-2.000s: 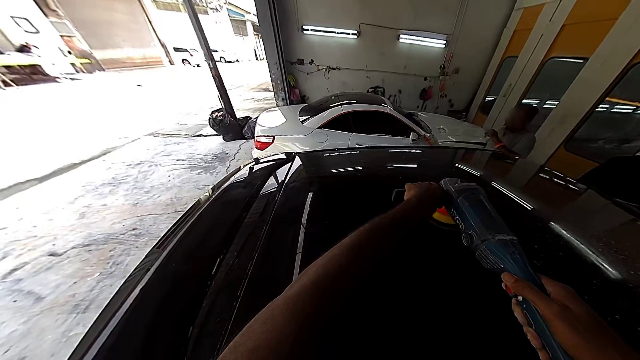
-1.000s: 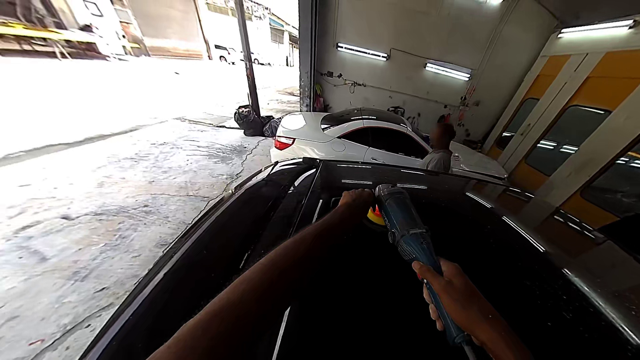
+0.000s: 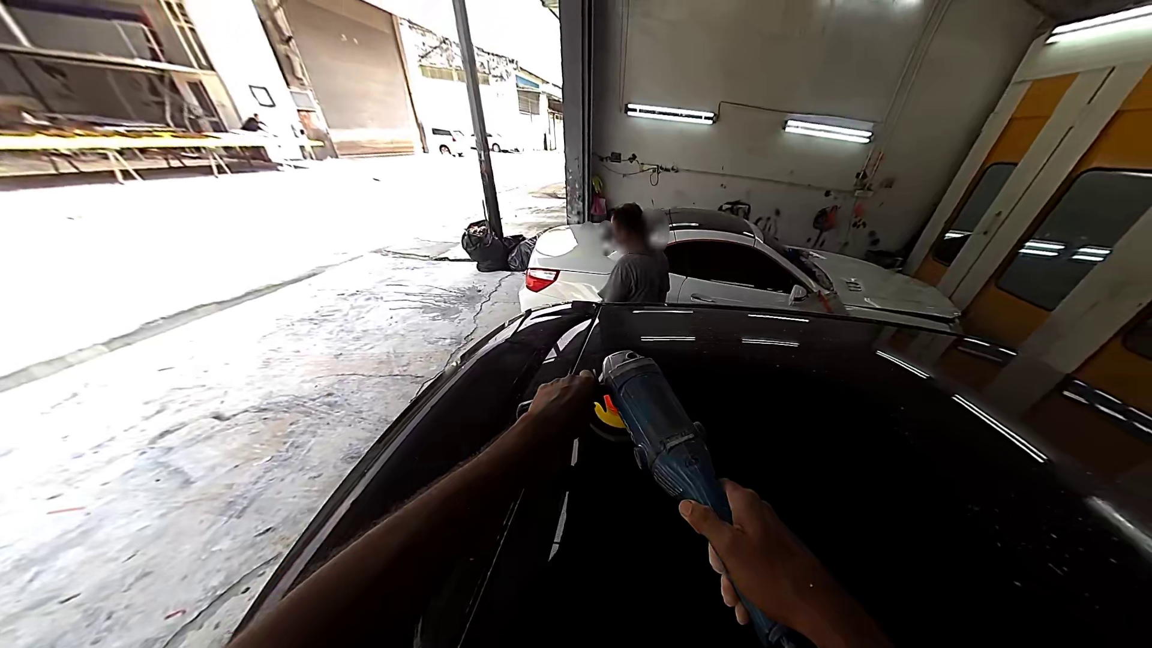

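Observation:
A blue rotary polisher point(image 3: 661, 418) with a grey head lies diagonally over the glossy black roof of a car point(image 3: 837, 468). My right hand point(image 3: 756, 549) is wrapped around its rear body. At the head, my left hand point(image 3: 560, 396) grips the side handle, whose dark end shows just left of the fingers. Below the head a yellow and red backing plate point(image 3: 608, 413) is partly visible; the pad face against the roof is hidden. Bright light strips reflect in the black paint.
Beyond the roof stand a white car point(image 3: 576, 247) and a person in a grey shirt point(image 3: 637, 270). Black bags point(image 3: 490, 247) lie by a metal post point(image 3: 479, 126). Yellow-and-white panels with windows point(image 3: 1053, 216) rise at right; concrete floor point(image 3: 225, 432) stretches along the left.
The polisher, held by both my hands, has moved left over the roof toward its side edge. The person by the white car has moved left, toward its rear. The view has shifted somewhat.

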